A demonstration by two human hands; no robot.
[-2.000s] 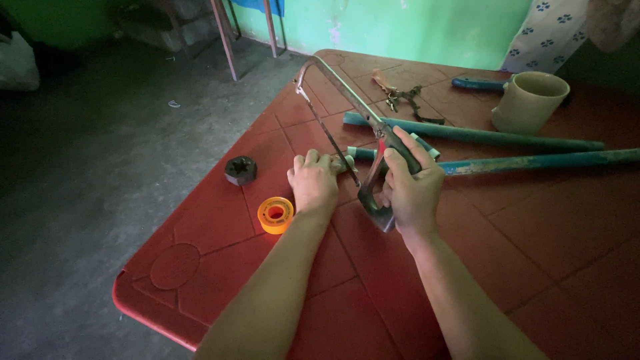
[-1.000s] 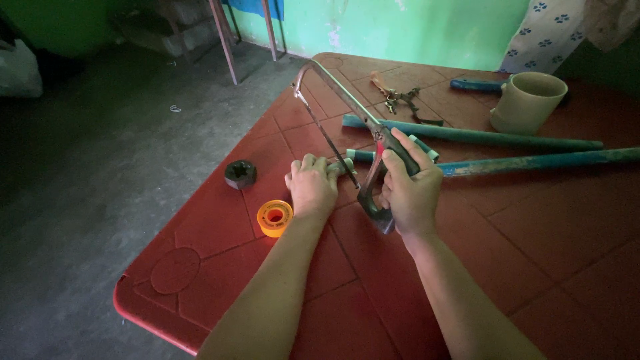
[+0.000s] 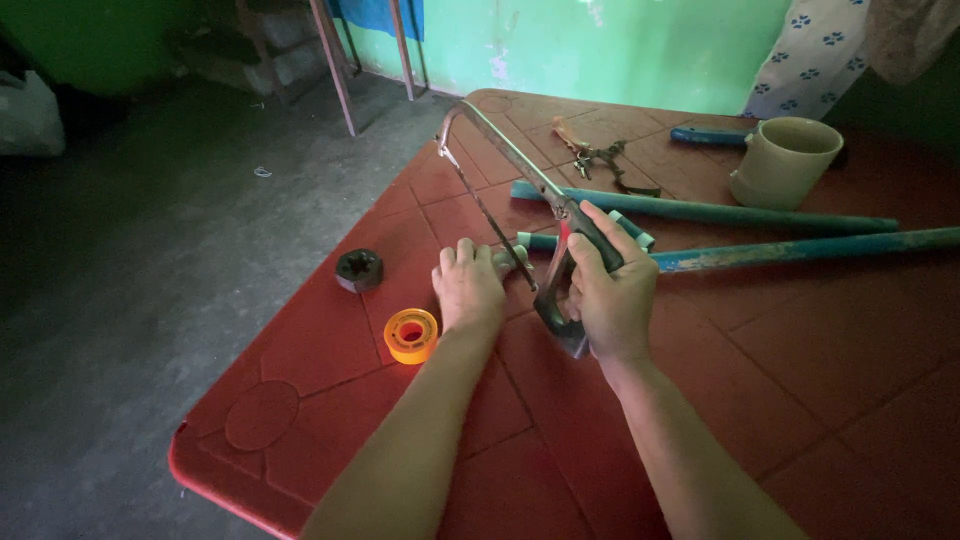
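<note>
My right hand (image 3: 615, 289) grips the handle of a hacksaw (image 3: 514, 154), whose frame points up and to the left. Its blade (image 3: 491, 221) slants down beside a short grey-green pipe piece (image 3: 510, 259). My left hand (image 3: 472, 289) is closed around that piece over the red plastic table (image 3: 600, 435). Whether the blade touches the piece is hard to tell. Left of my left hand lie an orange roll of thread seal tape (image 3: 411, 336) and a black hexagonal threading die (image 3: 359, 271). Short green pipe pieces (image 3: 631, 229) lie behind the saw handle.
A long green pipe (image 3: 705, 208) and a blue pipe (image 3: 810, 249) lie across the table's right side. Behind them are keys on a dark strap (image 3: 600, 159), a beige mug (image 3: 786, 163) and a blue-handled tool (image 3: 709, 136). The table's left edge borders the concrete floor.
</note>
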